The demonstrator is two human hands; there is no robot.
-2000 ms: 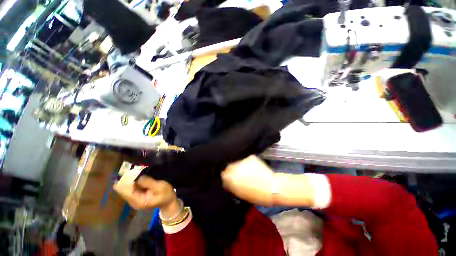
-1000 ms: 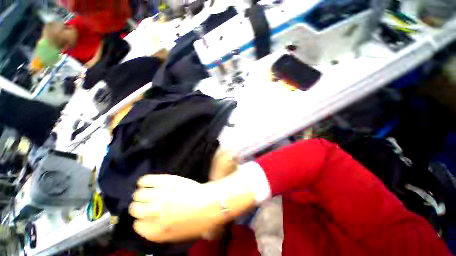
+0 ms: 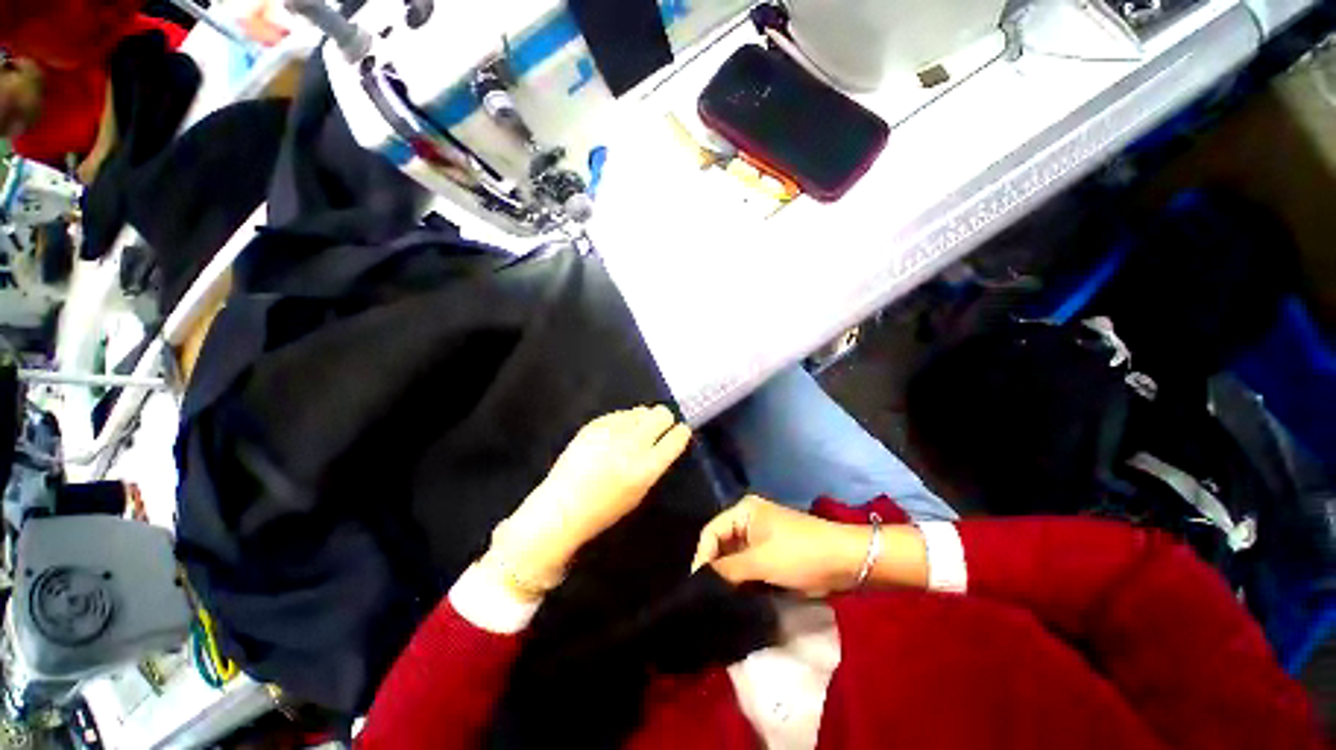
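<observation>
A large black garment spreads from under the sewing machine head over the table edge to the lap. Its edge lies at the presser foot. My left hand lies on the cloth, its fingertips closed on the garment's right edge by the table's front edge. My right hand is just right of and below it, thumb and fingers pinching the same cloth near the lap. Parts of the fingers on the cloth are hidden.
A smartphone lies on the machine bed with a yellow-orange tool beside it. A grey motor housing and yellow scissor loops are at the lower left. A person in red is at the upper left. Dark bags lie on the right.
The view has turned toward the machine. The garment's edge now runs straight from the presser foot to my hands. My hands, overlapping one second ago, are now apart along that edge.
</observation>
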